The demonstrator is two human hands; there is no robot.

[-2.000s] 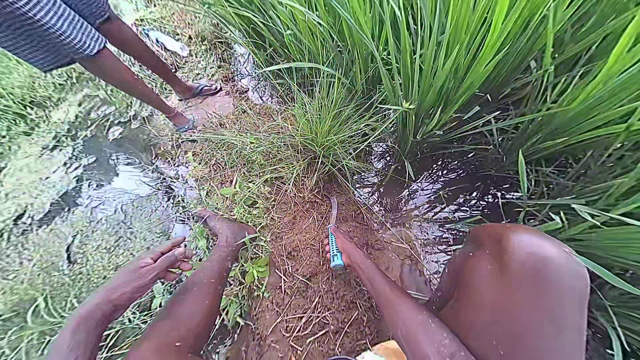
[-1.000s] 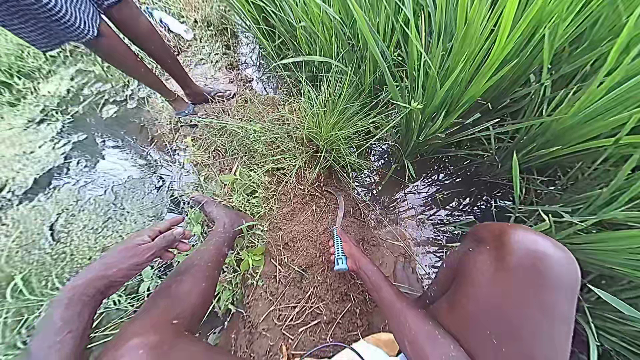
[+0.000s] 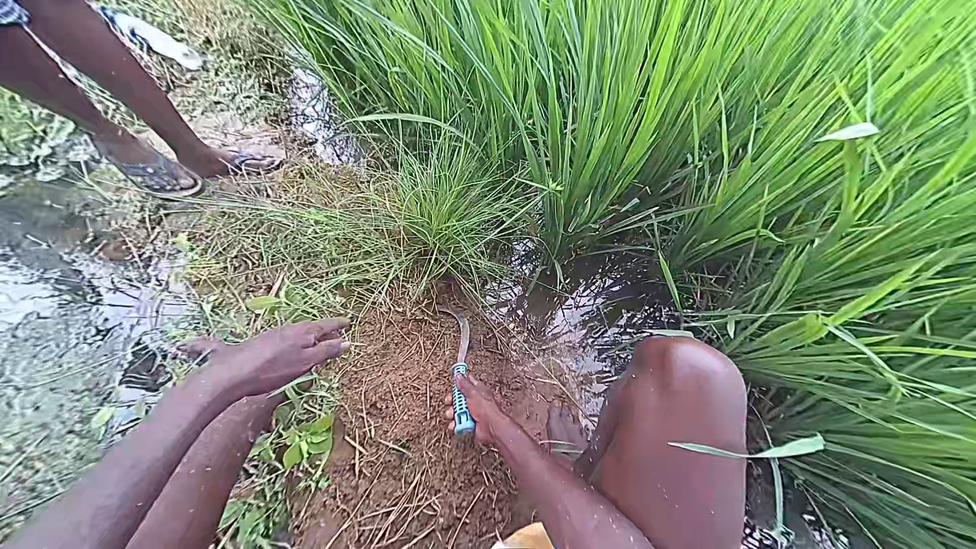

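My right hand (image 3: 479, 410) is closed around the blue-and-black handle of a sickle (image 3: 463, 339). The sickle's curved metal blade points away from me over the brown soil, its tip close to the base of a grass clump (image 3: 442, 206). My left hand (image 3: 293, 352) holds nothing; its fingers are apart and reach over the left edge of the bare soil (image 3: 404, 381), above my left foot and some low weeds.
Tall green rice-like plants (image 3: 610, 91) fill the right side. Muddy water (image 3: 602, 305) lies right of the soil strip, and more water (image 3: 69, 297) lies left. Another person's sandalled feet (image 3: 164, 175) stand at the upper left, near a pale object (image 3: 164, 42).
My left hand has moved right, toward the soil and the grass clump. The sickle stays in my right hand. The view has shifted somewhat.
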